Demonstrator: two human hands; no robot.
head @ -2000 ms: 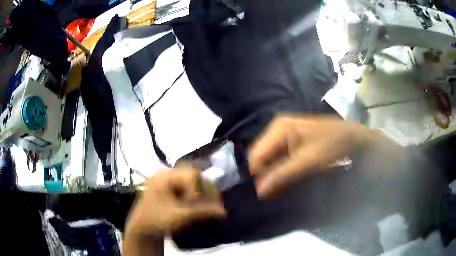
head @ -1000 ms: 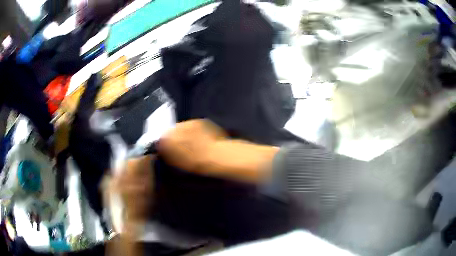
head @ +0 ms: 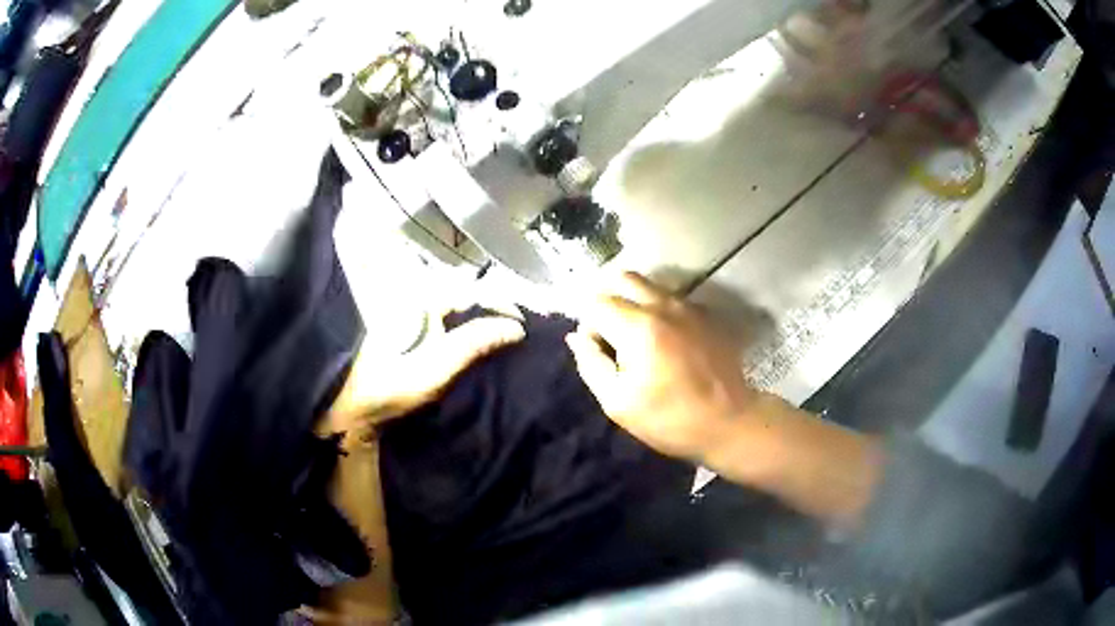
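Observation:
The dark cloth [head: 514, 465] lies bunched in front of me, its upper edge at the white sewing machine head [head: 483, 202]. My left hand [head: 428, 367] is on the cloth's upper left part, thumb stretched along the edge, cloth held under it. My right hand [head: 660, 367] has thumb and fingertips closed on the cloth's edge, just right of the left hand. The needle and presser foot cannot be made out. Part of the cloth hangs over my left wrist.
The pale machine bed [head: 697, 196] with a long joint line is right of the head. Yellow [head: 954, 171] and red [head: 917, 98] rings lie on it. A teal strip [head: 110, 110] is at upper left. A dark narrow piece [head: 1033, 389] lies at far right.
The view has swung toward the machine, now larger and nearer. Both hands have brought the dark cloth to the machine head. The white cloth pieces between the hands no longer show.

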